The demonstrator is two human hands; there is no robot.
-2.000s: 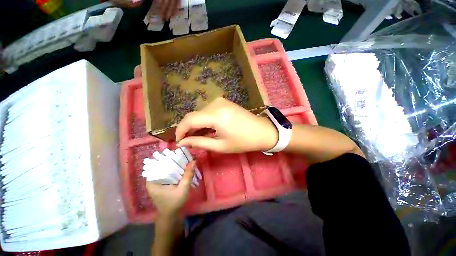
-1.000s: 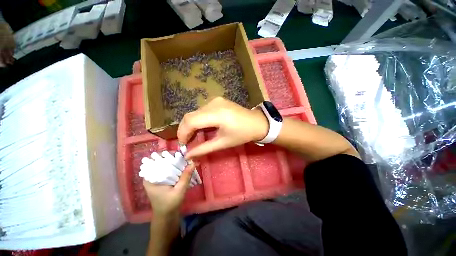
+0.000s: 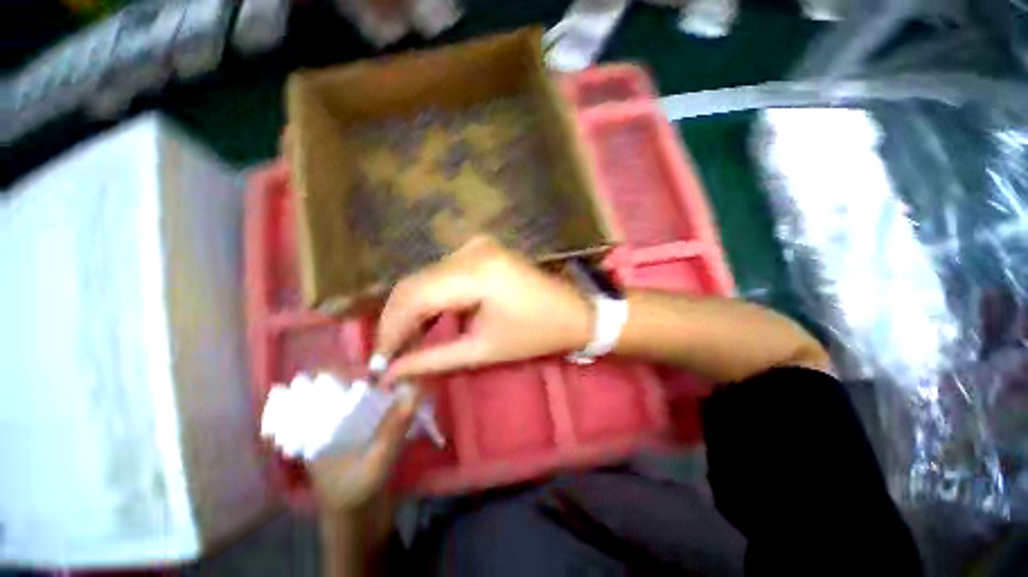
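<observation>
The picture is blurred. My left hand [image 3: 359, 456] is closed around a bunch of white tubes [image 3: 321, 415], held over the lower left of the pink-red tray [image 3: 507, 408]. My right hand [image 3: 381, 372], with a pale wristband [image 3: 609, 325], has thumb and forefinger pinched at the right side of the bunch. A small whitish end shows between these fingertips; what it belongs to is unclear. The cardboard box [image 3: 302, 192] sits on the tray behind my right hand. Small grey-brown parts [image 3: 389, 220] are scattered in it.
A large white foam box [image 3: 169, 338] stands at the left. A clear plastic bag [image 3: 958, 293] with dense white stock [image 3: 857, 237] lies at the right. Small white cartons [image 3: 586, 32] lie on the green belt [image 3: 721, 152] beyond the tray.
Both hands and the bunch have shifted slightly left and down in the picture. The view has moved and blurred. The person's hand seen at the upper left edge is no longer visible.
</observation>
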